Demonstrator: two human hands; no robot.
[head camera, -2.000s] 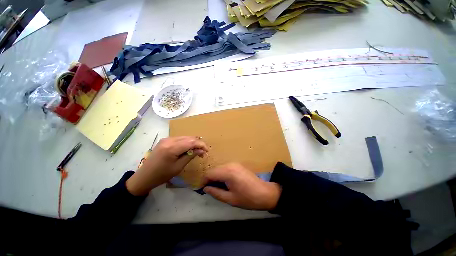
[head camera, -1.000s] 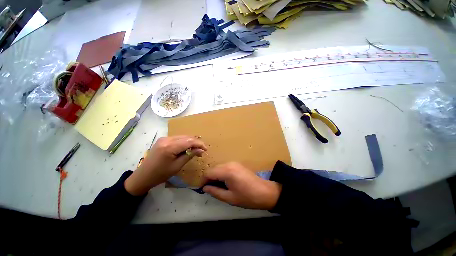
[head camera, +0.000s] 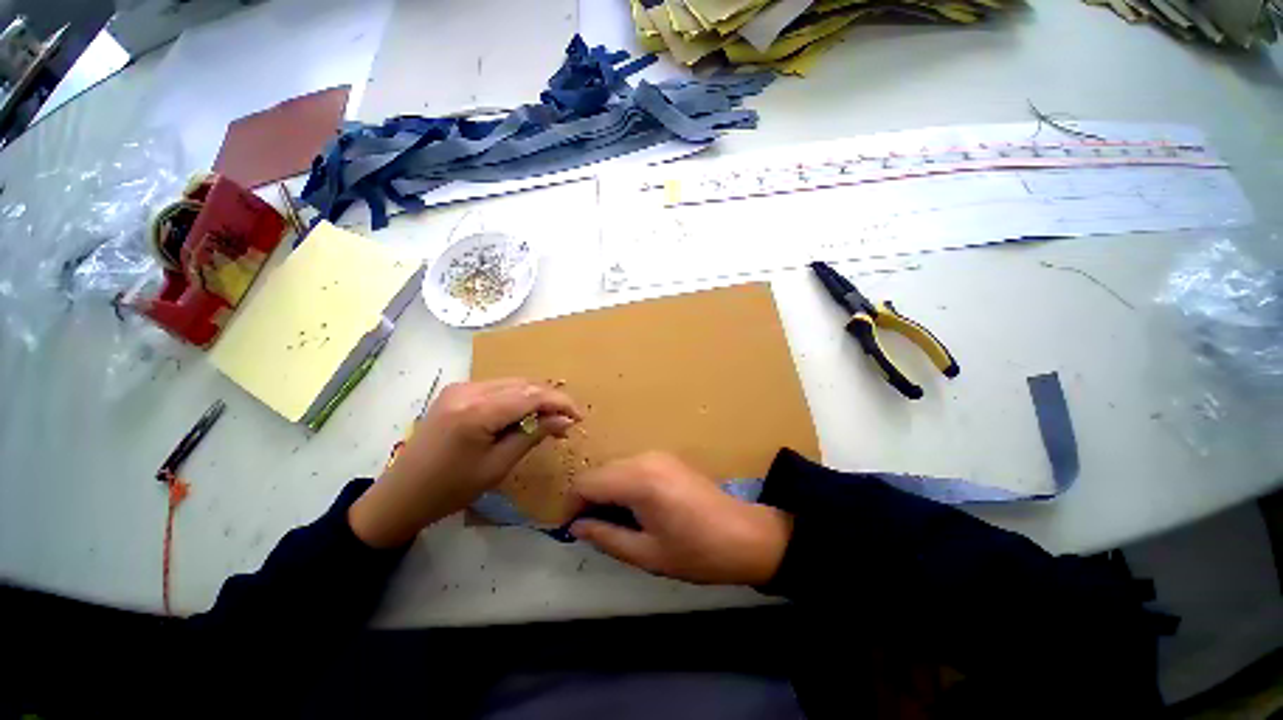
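A narrow blue-grey strap strip (head camera: 929, 488) runs along the near edge of the tan work board (head camera: 661, 362), its right end bent up on the table. My right hand (head camera: 661, 518) holds the strip near the board's front edge. My left hand (head camera: 479, 447) is just left of it, over the board's left side, fingers curled with a tiny gold bit at the fingertips, too small to name surely. More tiny bits lie on the board between the hands. An awl (head camera: 421, 416) lies partly hidden behind my left hand.
Behind the board are a white parts dish (head camera: 480, 280) and a blue-grey strip pile (head camera: 521, 141). Pliers (head camera: 884, 332) lie right, below a paper pattern (head camera: 915, 197). Left are a yellow pad (head camera: 313, 321), green pen (head camera: 348, 391), red tape dispenser (head camera: 218, 267) and dark snips (head camera: 192, 440).
The whole view has shifted very slightly. Both hands keep nearly the same place and grip.
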